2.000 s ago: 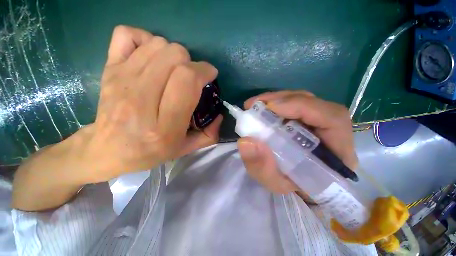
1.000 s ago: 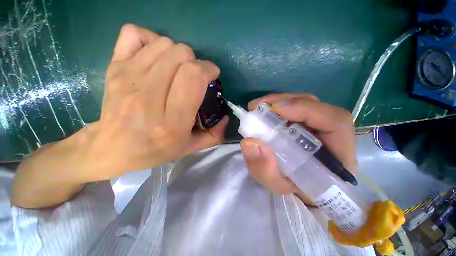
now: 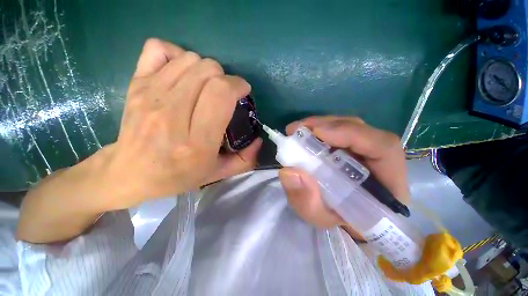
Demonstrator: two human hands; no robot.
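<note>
My left hand (image 3: 173, 121) grips a small dark watch housing (image 3: 242, 128) between thumb and fingers near the bench's front edge. Its dark face and shiny rim show, and the fingers hide its left side. My right hand (image 3: 347, 167) is closed around a translucent glue syringe (image 3: 341, 182) with a printed label and a clear block with a black rod on its side. The pale needle (image 3: 267, 130) points up and left, its tip at the housing's right rim; whether it touches cannot be told. A yellow-orange cap (image 3: 425, 260) sits at the syringe's rear.
The green bench (image 3: 324, 52) has scratches at left. A blue dispenser (image 3: 498, 87) with a round gauge stands at the right, with a clear air tube (image 3: 434, 84) running from it. A dark-clothed shape (image 3: 492, 179) and mixed items (image 3: 501, 266) are at lower right.
The housing is tilted so more of its dark face shows. Both hands keep their grips and the needle stays close to the rim. The dark shape at right has come further into view.
</note>
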